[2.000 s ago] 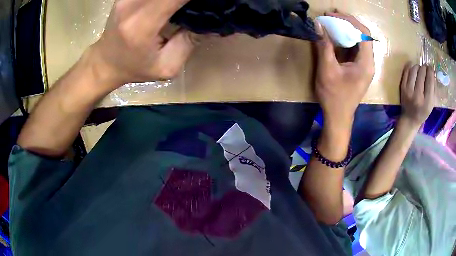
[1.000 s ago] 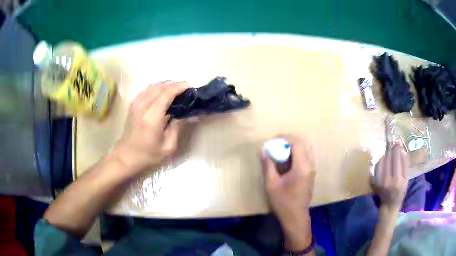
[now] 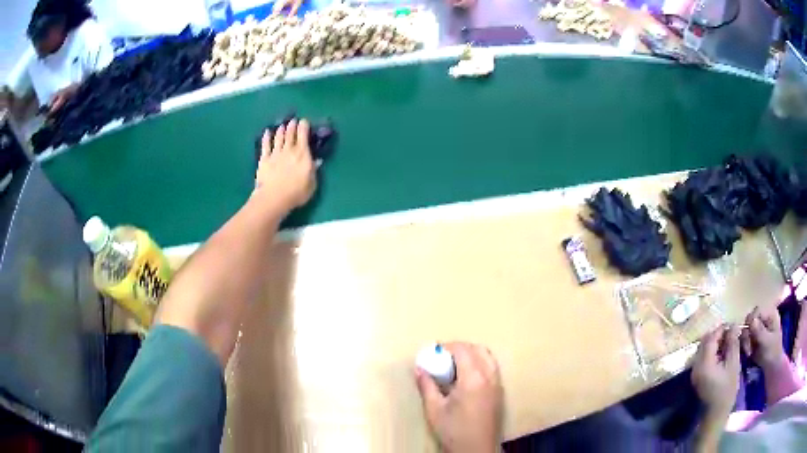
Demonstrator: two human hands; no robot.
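My left hand [image 3: 288, 168] reaches out over the green conveyor belt, palm down, on a dark bunch of black pieces [image 3: 323, 140]. The bunch shows beyond and beside the fingers; the palm hides the rest, so I cannot see how firmly it is held. My right hand [image 3: 469, 398] is at the bottom centre, over the tan tabletop, closed around the white glue bottle [image 3: 436, 364]. The bottle's small blue tip points up and away from me.
A yellow-labelled drink bottle [image 3: 133, 270] stands at left. Black bunches [image 3: 626, 232] and a small printed packet [image 3: 579, 260] lie at right. A neighbour's hands [image 3: 718, 363] are near a clear sheet [image 3: 646, 341]. Beige pieces [image 3: 310, 40] and a black pile [image 3: 142, 80] lie beyond the belt [image 3: 495, 124].
The view has tilted up to show the belt and far side. My left hand has moved forward from over the tabletop onto the belt with the black bunch. My right hand still holds the bottle.
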